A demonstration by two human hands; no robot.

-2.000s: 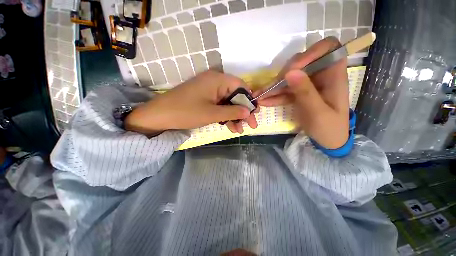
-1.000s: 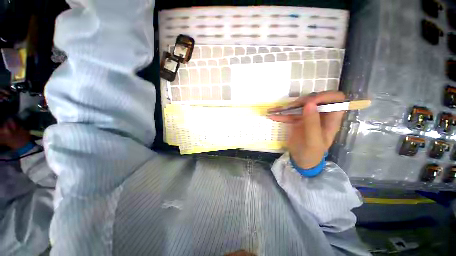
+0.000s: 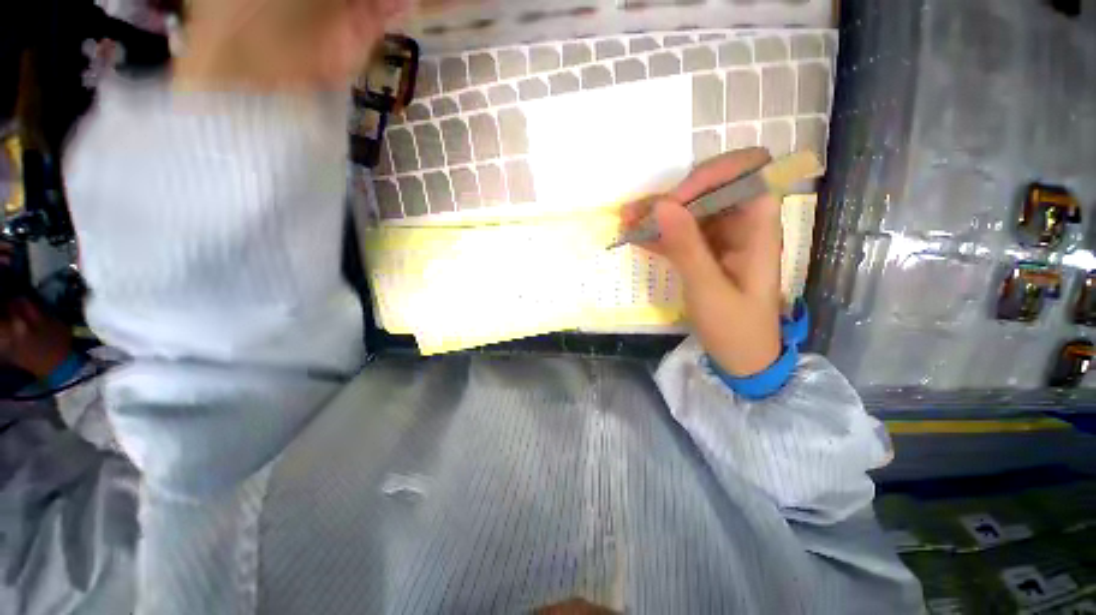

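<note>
My right hand (image 3: 736,258) holds the tweezers (image 3: 709,204) like a pen, their tip over the yellow sticker sheet (image 3: 481,282). My left hand (image 3: 270,42) is blurred and cut off by the top edge at upper left; its fingertips are not clear, so I cannot tell whether it holds anything. Beside it, black and orange watch modules (image 3: 391,75) lie at the left end of the grey die-cut adhesive pieces (image 3: 457,150). The white release liner (image 3: 611,138) shows blank in the middle.
A clear blister tray (image 3: 913,258) at right holds several modules (image 3: 1048,216) in pockets. Part of a small-sticker sheet (image 3: 601,17) shows at the far edge. Green boards (image 3: 992,541) lie at lower right. Another person's hand (image 3: 34,339) shows at the left rim.
Two seconds ago my left hand held a module near the tweezers; now it is at upper left, away from them. My right hand still holds the tweezers. The camera view has shifted.
</note>
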